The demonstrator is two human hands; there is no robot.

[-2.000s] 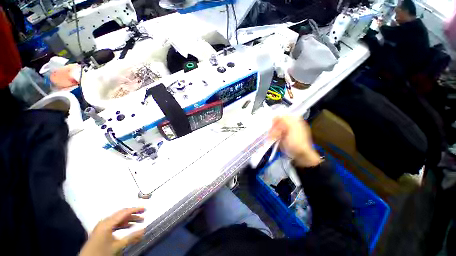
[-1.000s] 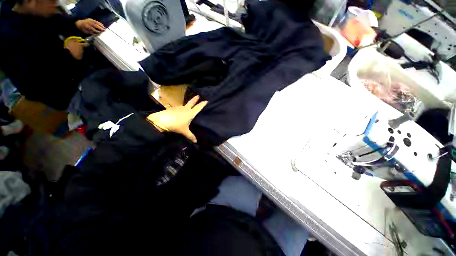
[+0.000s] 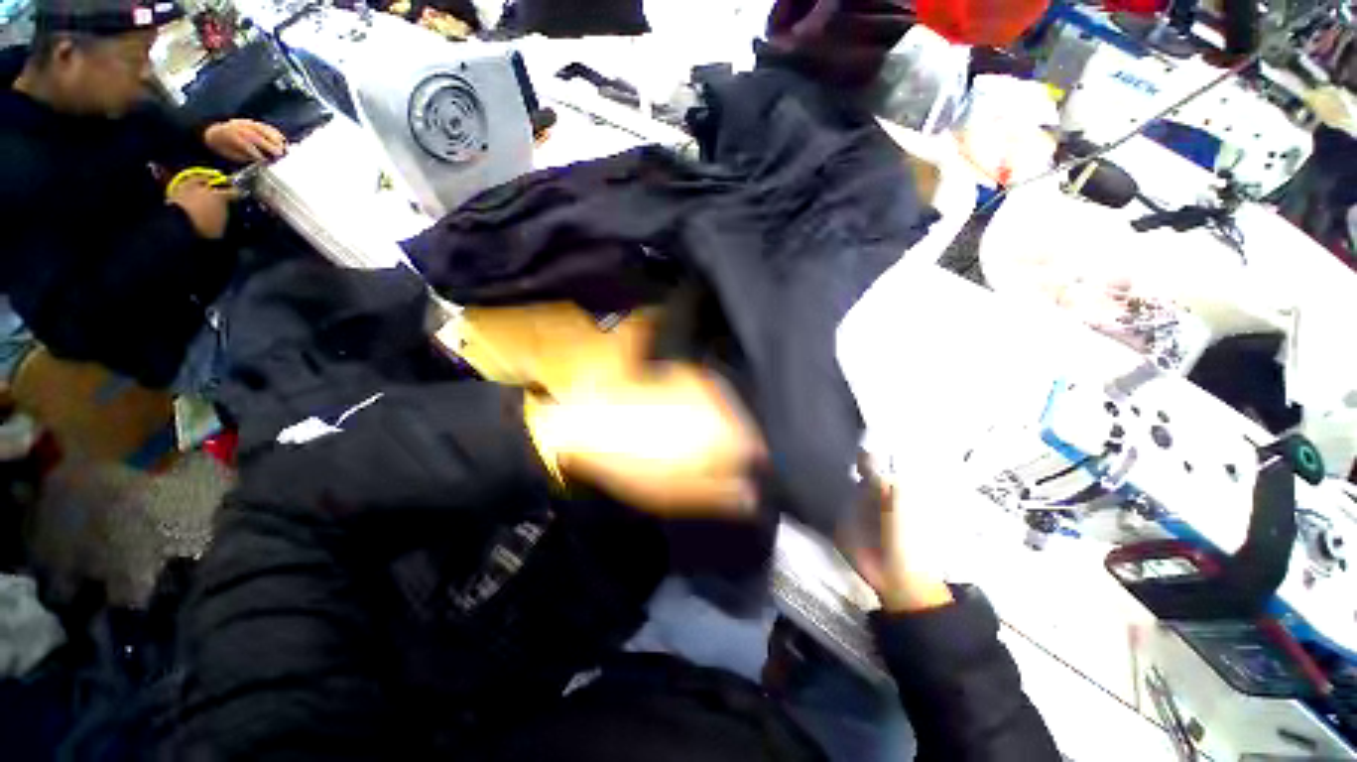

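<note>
Dark trousers (image 3: pixel 789 268) lie across the white sewing table, one part reaching the table's front edge. My left hand (image 3: pixel 655 439) is blurred and lies over the garment near the table edge; its fingers cannot be made out. My right hand (image 3: pixel 890 543) is at the garment's lower end by the table edge, its fingertips partly hidden against the dark cloth. More dark garments (image 3: pixel 320 335), with a white tie (image 3: pixel 328 423) knotted on them, are piled at the left.
The white sewing machine (image 3: pixel 1176 491) stands at the right, tweezers (image 3: pixel 1171 712) below it. A grey motor-like housing (image 3: pixel 447 127) stands at the back left. A tan cardboard sheet (image 3: pixel 514 340) lies by the table edge. A person (image 3: pixel 104 194) holds a yellow-handled tool at far left.
My right hand has come into view at the trousers' lower end. My left hand has moved right. The trousers' near part now reaches further right and forward along the table edge.
</note>
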